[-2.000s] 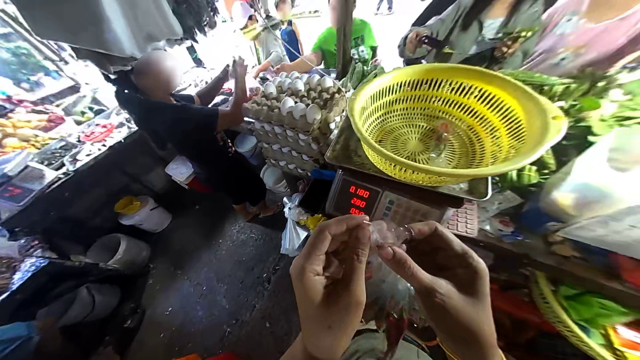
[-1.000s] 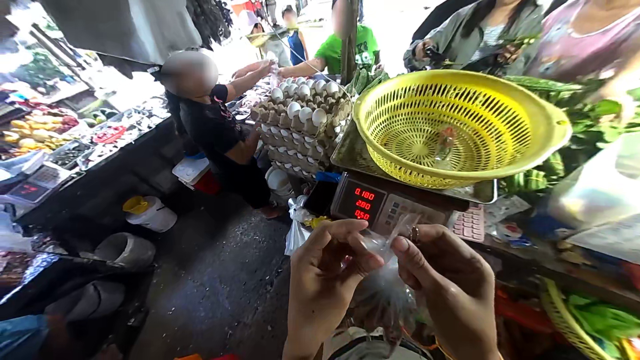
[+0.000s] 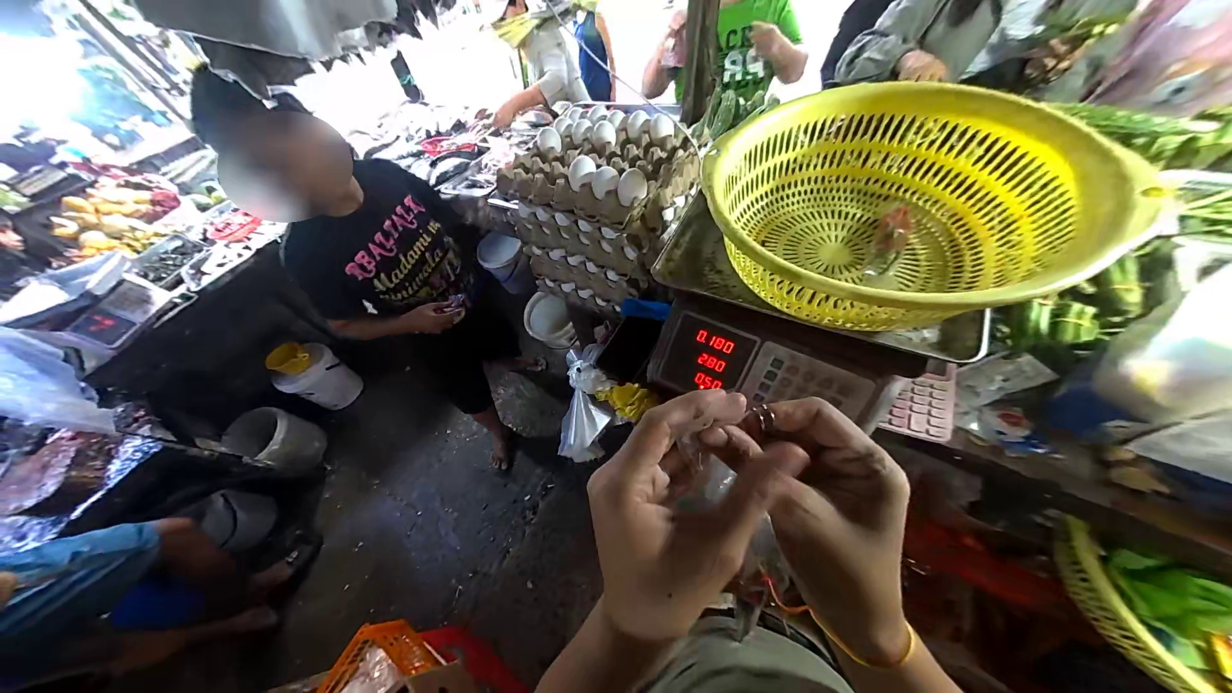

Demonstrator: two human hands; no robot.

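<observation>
My left hand (image 3: pixel 674 510) and my right hand (image 3: pixel 837 491) meet low in the middle of the view, both pinching the gathered neck of a clear plastic bag (image 3: pixel 712 481). The hands hide most of the bag. Just beyond them is a digital scale (image 3: pixel 741 361) with a lit red display. A yellow plastic colander (image 3: pixel 1078 183) rests on the scale's metal tray (image 3: pixel 698 250). Inside it lies a small clear bag with something reddish (image 3: pixel 893 231). A pink calculator (image 3: pixel 921 404) is right of the scale.
Stacked egg trays (image 3: pixel 587 231) stand behind the scale. A person in a black shirt (image 3: pixel 385 241) stands at the left, near a white bucket (image 3: pixel 327 377). An orange crate (image 3: pixel 380 654) is at the bottom edge. A basket of greens (image 3: pixel 1107 597) is at the lower right. Other people are beyond the stall.
My fingers have shifted on the bag's neck and now overlap more closely. The person in black, who was reaching toward the stall's far side, now has a hand lowered at the waist.
</observation>
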